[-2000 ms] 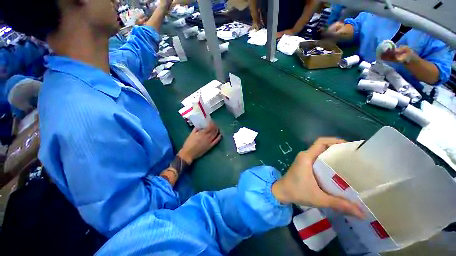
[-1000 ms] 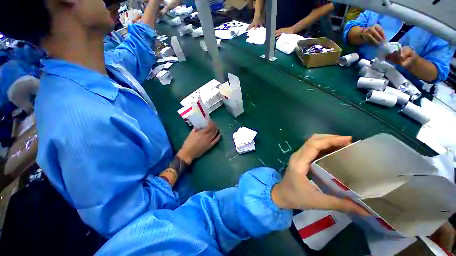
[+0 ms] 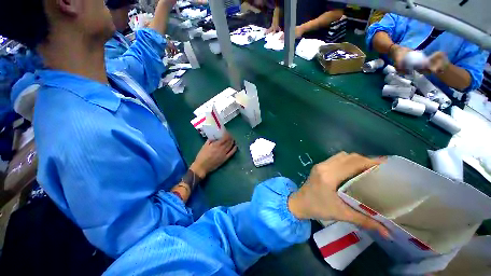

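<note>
My left hand (image 3: pixel 336 197) comes in from the bottom in a blue sleeve. Its thumb and fingers grip the near side of opened white product cartons (image 3: pixel 395 237) with small red blocks, side by side at the lower right. Their hollow greyish-cream insides face up. A flat carton blank (image 3: pixel 340 245) with a red bar lies under my wrist on the green surface. Part of another open carton (image 3: pixel 471 257) shows at the lower right edge. My right hand is not visible in the current frame.
A person in a blue smock (image 3: pixel 107 151) stands at left, a hand by white cartons (image 3: pixel 219 110). A small pile of white papers (image 3: pixel 262 151) lies mid-belt. Across are a brown parts box (image 3: pixel 341 58), white cylindrical fittings (image 3: pixel 408 107) and another worker's hands. A grey metal post (image 3: pixel 289 35) stands on the belt.
The cartons in my left hand have shifted and tilted. Part of a hand seen at the lower right edge one second ago no longer shows. The worker across has moved their hands.
</note>
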